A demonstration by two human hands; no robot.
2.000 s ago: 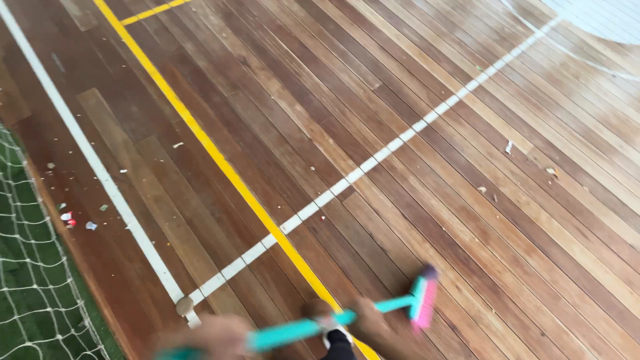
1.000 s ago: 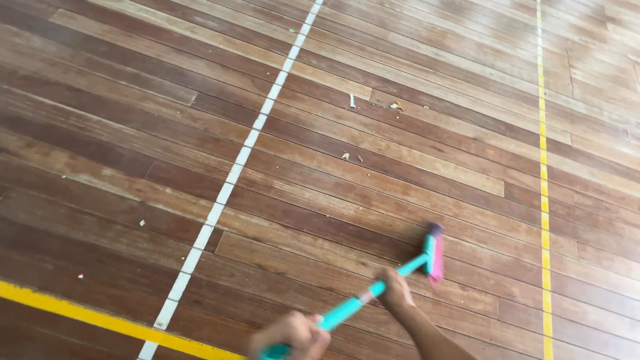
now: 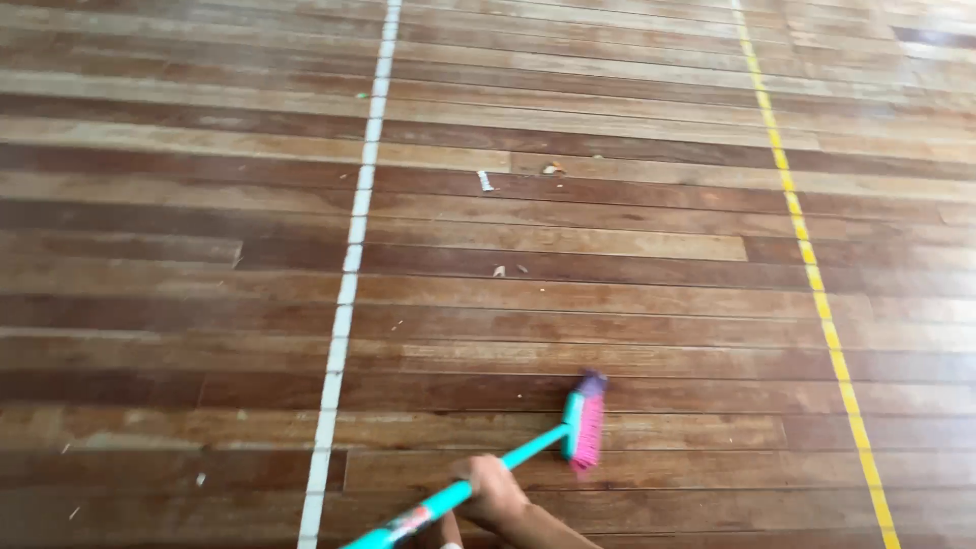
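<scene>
My right hand (image 3: 494,488) is closed around the turquoise handle of a broom (image 3: 537,446), low on the pole, its forearm coming in from the bottom edge. The broom head (image 3: 585,423) has pink bristles with a purple end and lies at the wooden floor, right of the hand, slightly blurred. Toward the bottom left the handle runs out of the frame, past a printed patch. My left hand is not in view. Below the right hand shows a small skin-coloured part with something white; what it is cannot be told.
Ahead on the plank floor (image 3: 648,328) lie a whitish scrap (image 3: 485,181), an orange and white bit (image 3: 553,168) and a pale crumb (image 3: 499,271). Another white bit (image 3: 200,479) is at lower left. A white line (image 3: 347,290) and a yellow line (image 3: 820,305) cross the floor.
The view has swung, and the yellow line at lower left has left it. My left hand, on the handle one second ago, has gone out of view. The right hand still holds the handle.
</scene>
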